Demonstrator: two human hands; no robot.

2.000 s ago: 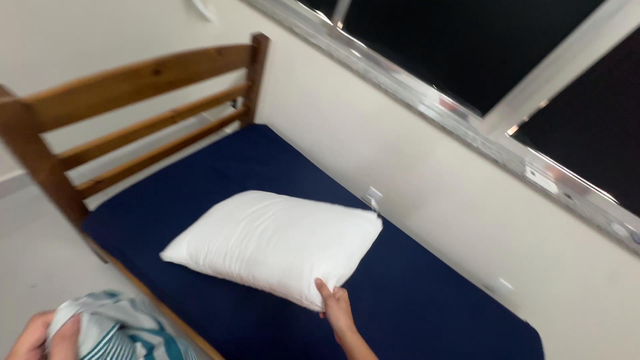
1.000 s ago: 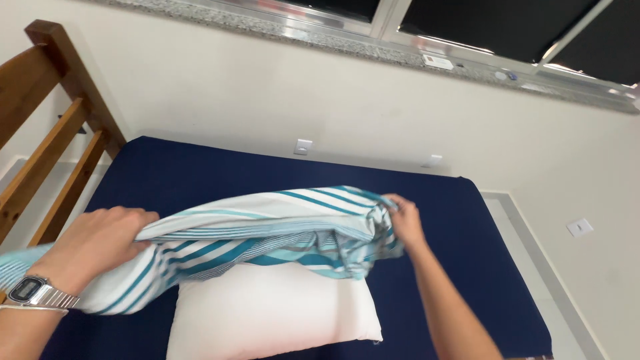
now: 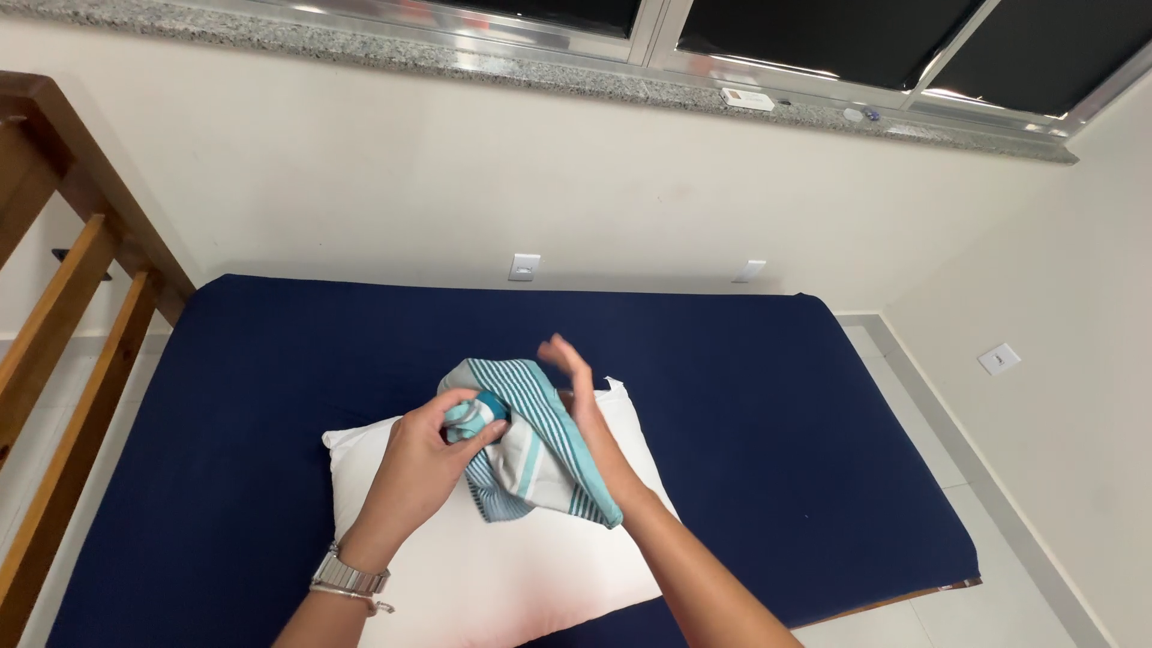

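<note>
A striped teal, white and grey cloth (image 3: 531, 441), bunched up, hangs over a white pillow (image 3: 504, 576). My left hand (image 3: 441, 441) grips a gathered part of the cloth between thumb and fingers; a metal watch and a bracelet are on that wrist. My right hand (image 3: 580, 396) is raised at the cloth's right side, fingers extended and blurred, the palm against or just beside the fabric. The pillow lies on a mattress with a dark blue fitted sheet (image 3: 765, 432).
A wooden headboard (image 3: 81, 360) stands at the left. Behind the bed, the wall carries a socket plate (image 3: 524, 267) below a granite windowsill (image 3: 540, 76) with a small white box (image 3: 747, 99) on it. Tiled floor (image 3: 1017, 558) shows at the right.
The cloth, stretched between both hands a second ago, is now bunched up. My right hand has let go of its gathered end, and my hands are closer together.
</note>
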